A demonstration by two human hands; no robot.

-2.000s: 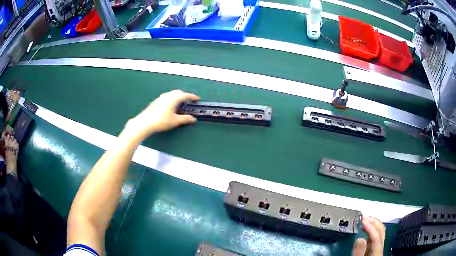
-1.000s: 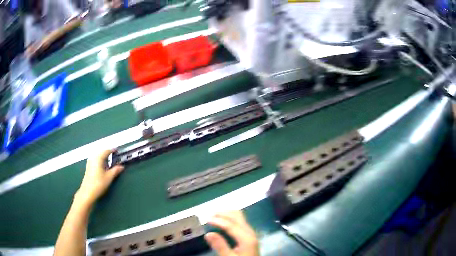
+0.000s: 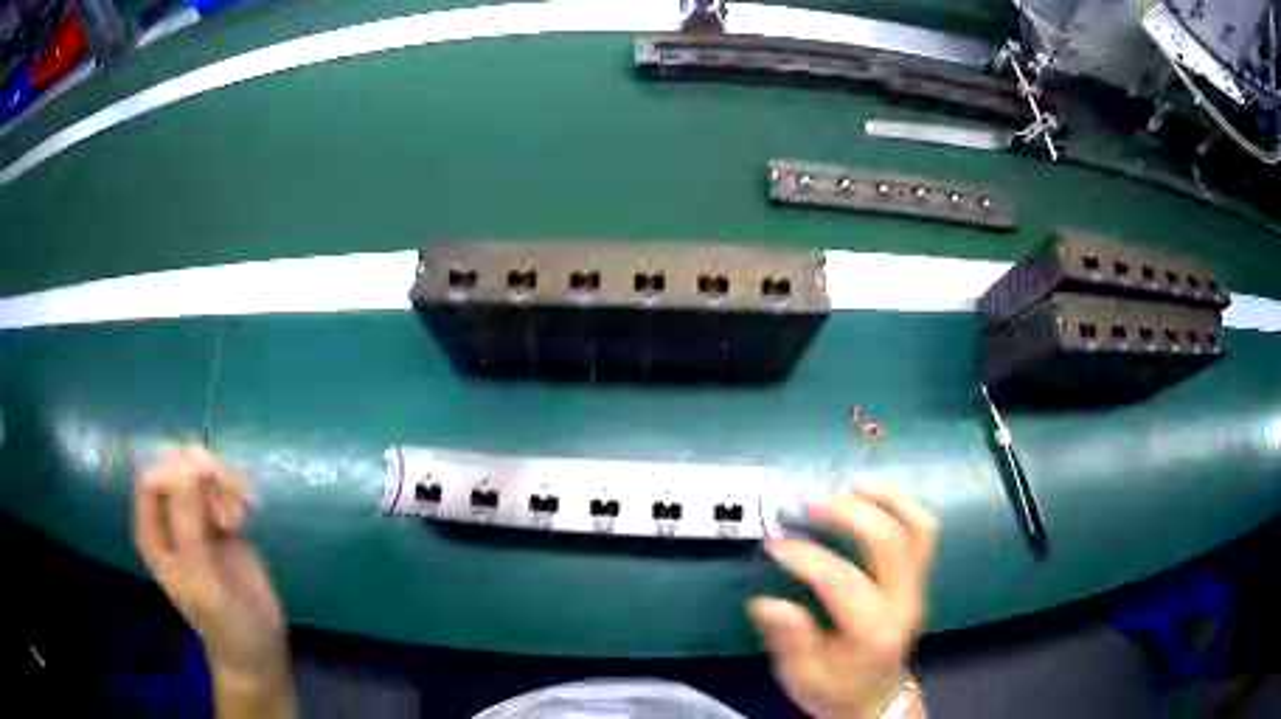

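Observation:
A six-opening strip housing [image 3: 573, 497] lies singly on the green worktop in front of me, its face bright with glare. My right hand [image 3: 851, 587] is at its right end, fingers apart, thumb below; whether the fingertips touch it I cannot tell. My left hand [image 3: 201, 541] is to the left, away from the housing, with fingers curled; whether it holds something small cannot be seen. A tall dark stack of housings [image 3: 618, 332] stands just beyond, six openings along its top.
Two housing stacks [image 3: 1103, 354] stand at right, with a pen-shaped tool [image 3: 1012, 471] before them. Small copper bits [image 3: 867, 421] lie right of the stack. A slim dotted strip [image 3: 891, 194] and black tray-like strips [image 3: 822, 65] lie on the belt near a metal guide arm [image 3: 938, 134].
The view has swung back to the worktop. My left hand has let go of the black strip on the belt and come back to the near left. My right hand is now at the single housing.

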